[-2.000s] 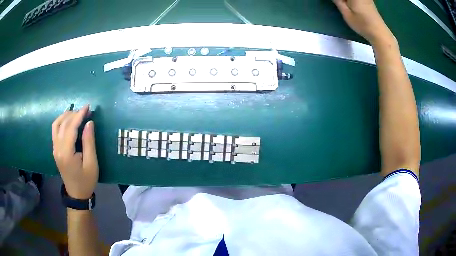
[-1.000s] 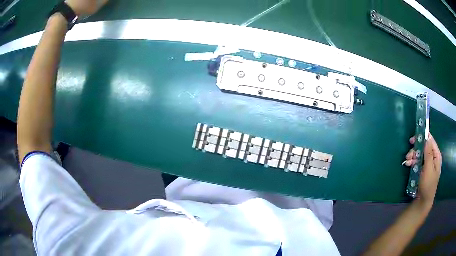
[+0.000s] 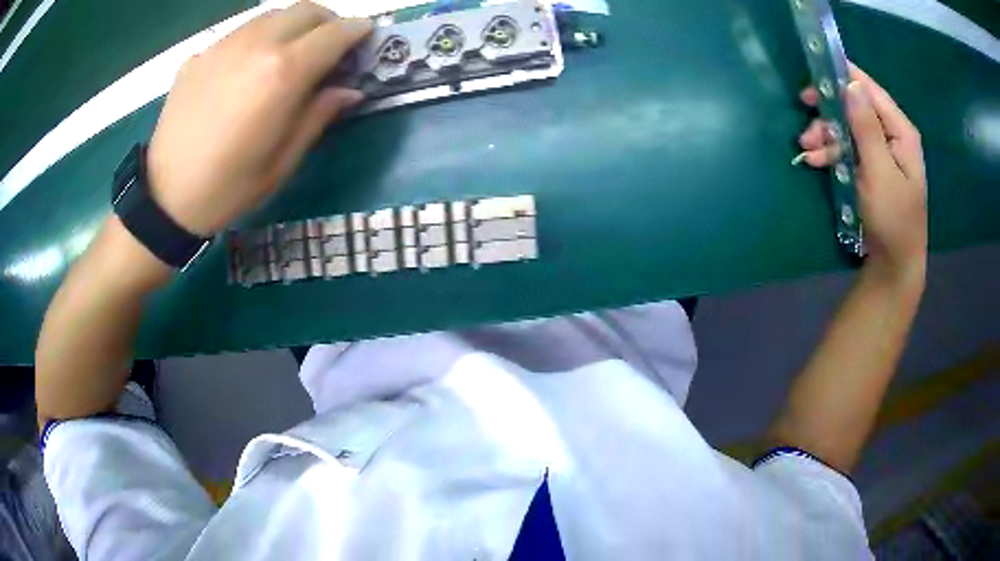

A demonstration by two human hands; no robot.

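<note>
My left hand point(image 3: 247, 110), with a black wristband, grips the left part of a metal bar point(image 3: 446, 42) lying over the bright silver fixture point(image 3: 483, 84). Three round sockets with dark centres show on the bar; my hand hides its left part. My right hand point(image 3: 888, 164) holds a thin perforated strip point(image 3: 836, 121) on end at the right, its upper end cut off by the picture's edge. A row of bars point(image 3: 384, 239) lies side by side in front of me as a ribbed grey block, below the fixture.
The green bench surface point(image 3: 658, 197) has a curved white stripe point(image 3: 99, 132) at the far left and another at the upper right. A dark fitting point(image 3: 584, 38) sticks out from the fixture's right end. The bench's near edge runs just before my white shirt.
My left hand has come from the far left onto the fixture, where a bar now lies. My right hand still holds the strip. The view has shifted, and the loose bar at the upper right is gone from it.
</note>
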